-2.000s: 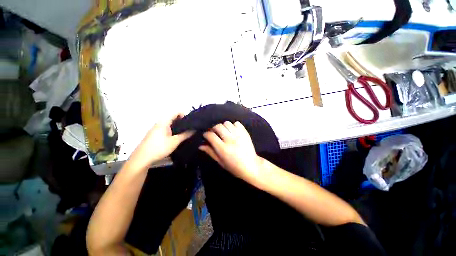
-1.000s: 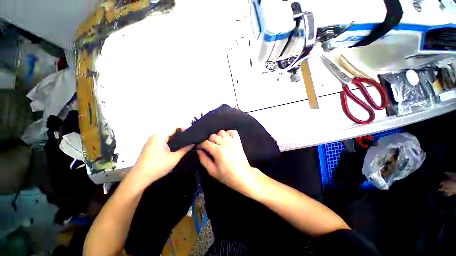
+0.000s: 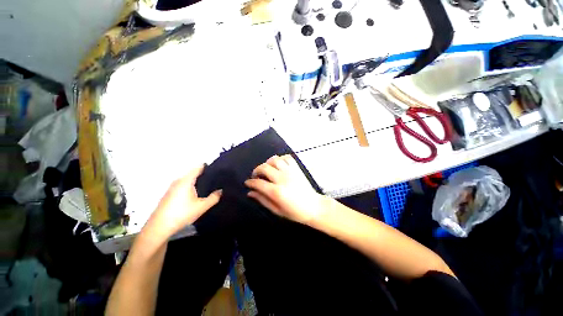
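Observation:
A black fabric panel (image 3: pixel 237 163) lies over the front edge of the white table, a corner pointing toward the sewing machine, and its lower part merges with the black lap. My left hand (image 3: pixel 182 200) is at the panel's left edge, fingers on top and thumb apart from them. My right hand (image 3: pixel 281 185) rests on the panel with bent fingers; whether it pinches the cloth cannot be told. Loose threads show at the panel's upper left edge.
The white sewing machine (image 3: pixel 308 80) stands beyond the panel. Red-handled scissors (image 3: pixel 423 133), a tan strip (image 3: pixel 356 120) and a dark packet (image 3: pixel 478 120) lie on the right. A blue crate (image 3: pixel 396 203) and a clear bag (image 3: pixel 470 200) are below the table edge.
The bunched, folded black fabric now lies flatter, with a clear corner on the table. My left hand has opened from its pinch at the left edge. The camera view has shifted.

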